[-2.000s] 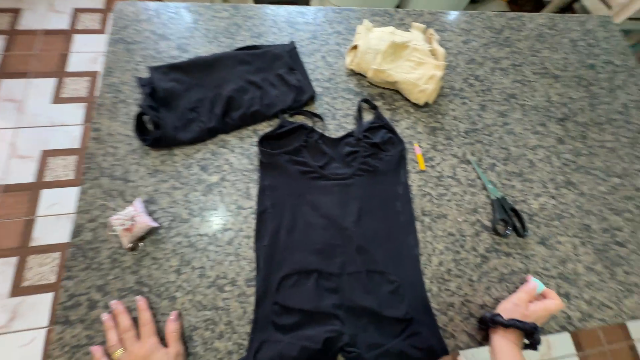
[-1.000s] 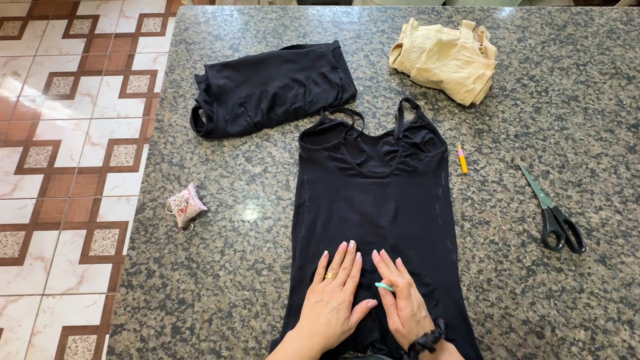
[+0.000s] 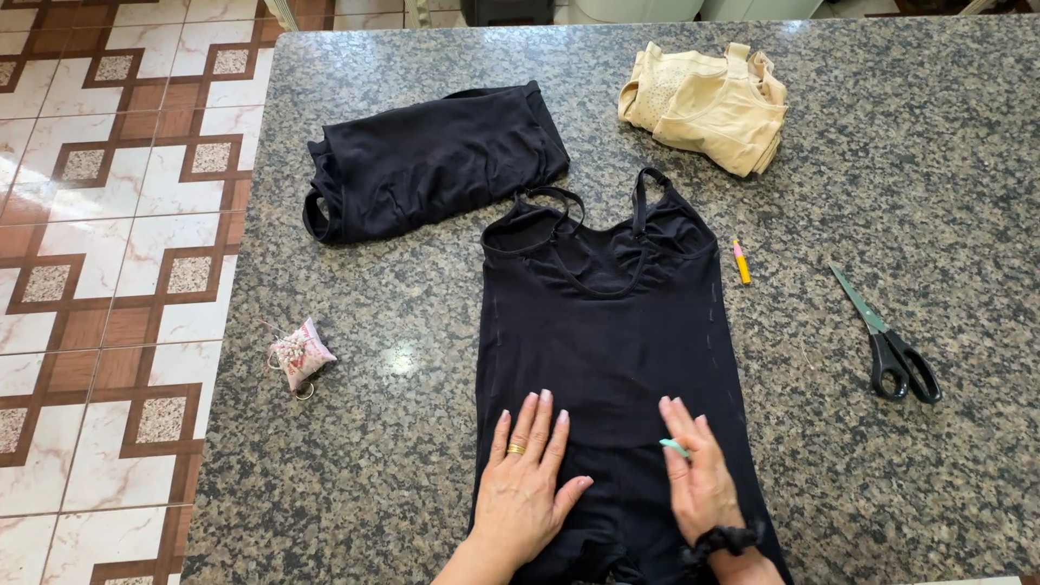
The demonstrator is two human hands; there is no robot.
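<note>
A black strappy bodysuit lies flat on the granite tabletop, with pale dashed marks down its sides. My left hand, wearing a gold ring, rests palm down on its lower left part, fingers apart and holding nothing. On the garment's lower right side, my right hand holds a small mint-green piece between thumb and fingers; what it is cannot be told. A black scrunchie circles that wrist. Right of the bodysuit lie a short yellow and pink pencil-like stick and scissors with black handles, blades slightly apart.
A folded black garment lies at the back left of the granite tabletop, and a folded beige garment at the back right. A small pincushion with pins sits at the left. Tiled floor shows beyond the left edge.
Two seconds ago my hands were apart, either side of the bodysuit; one second ago they were close together on it. Now they rest wider apart on the fabric.
</note>
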